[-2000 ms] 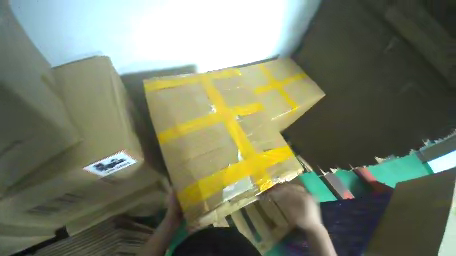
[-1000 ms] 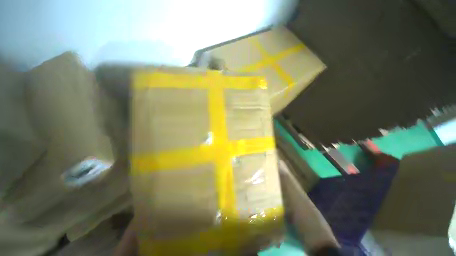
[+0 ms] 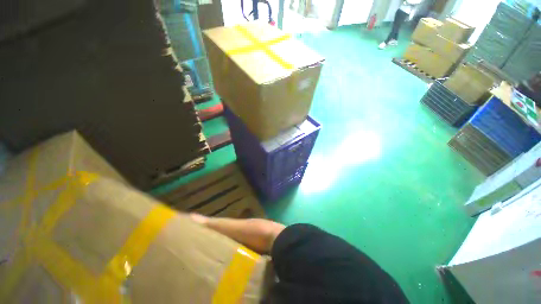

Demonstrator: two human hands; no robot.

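A brown carton [image 3: 160, 249] with bands of yellow tape fills the lower left, close to me and cut off by the frame's edge. My right hand [image 3: 200, 219] is at the carton's far side edge; its forearm lies along that side, and the fingers are mostly hidden. My left hand is not in view. Another taped carton [image 3: 38, 178] shows behind the near one at the left.
A taped carton [image 3: 267, 89] stands on a purple crate [image 3: 276, 163] ahead. A slatted pallet [image 3: 213, 193] lies beside it. A tall dark cardboard stack [image 3: 89, 77] stands left. Crates [image 3: 504, 127], stacked cartons [image 3: 436, 47] and a person's legs [image 3: 394, 29] show right on green floor.
The view has swung right, showing the wider floor. The near carton, earlier upright in front of me between both hands, is now at the lower left. My left hand has left the picture.
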